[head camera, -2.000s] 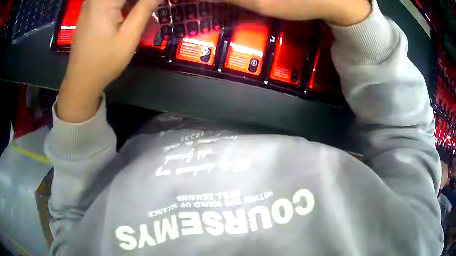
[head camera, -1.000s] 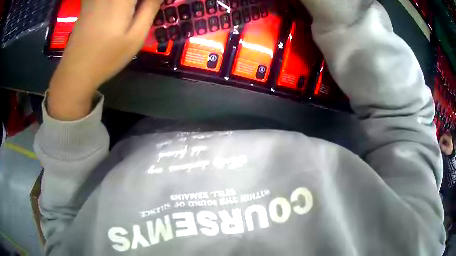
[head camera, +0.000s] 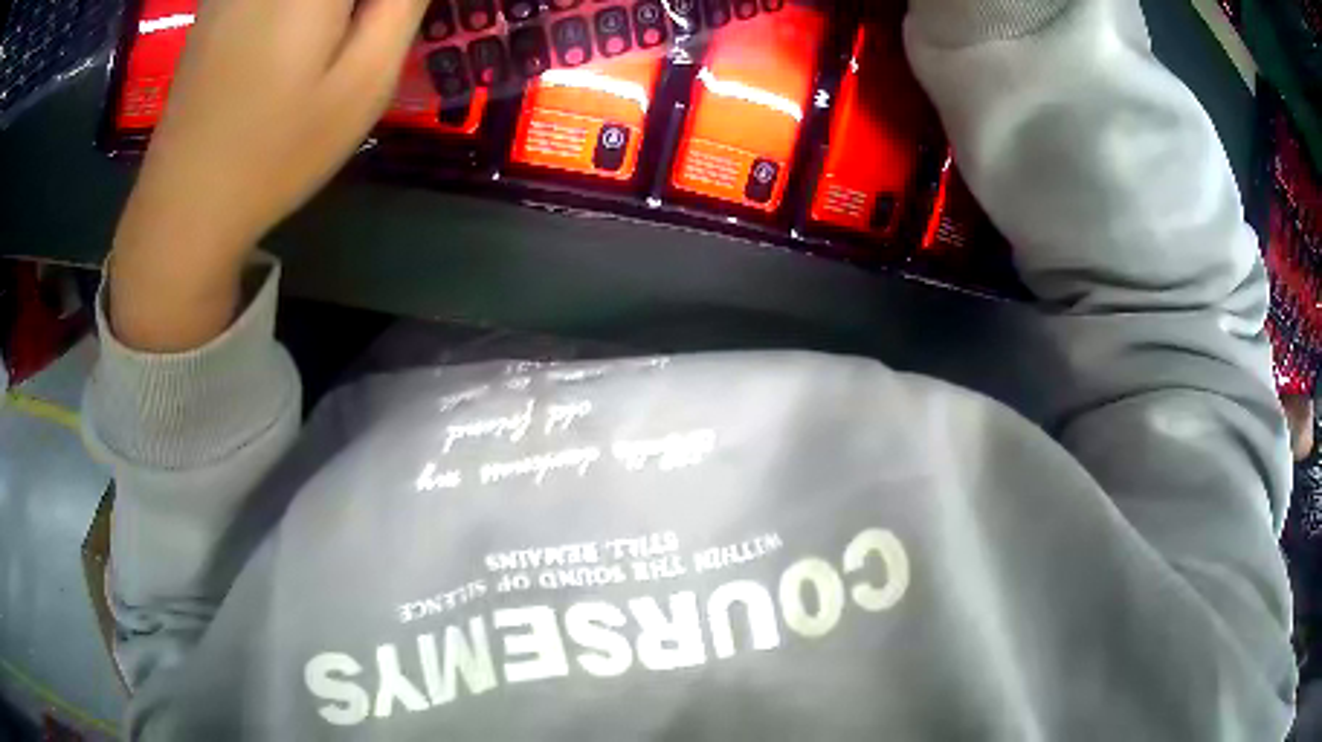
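Observation:
A clear sticker sheet (head camera: 570, 44) with rows of black oval stickers lies or hovers over the tray at the top edge. My left hand (head camera: 276, 116) is at its left end; its fingertips are cut off by the top edge, but the sheet's end meets the fingers. Red shells (head camera: 732, 123) sit in pockets of the black tray (head camera: 725, 219), fine print towards me. Several have a black oval at the lower right corner. My right hand is out of the picture; only its sleeve shows at the upper right.
A dark grid-like tray (head camera: 44, 51) lies at the upper left. The dark work surface (head camera: 479, 254) runs along the tray's near side. More red items (head camera: 1295, 276) stand at the right rim. A pale floor with yellow lines shows at the lower left. Part of a person shows at the right rim.
My right hand has moved up out of the picture, uncovering more of the sheet. My left hand and the sheet have shifted slightly; the whole view has shifted a little too.

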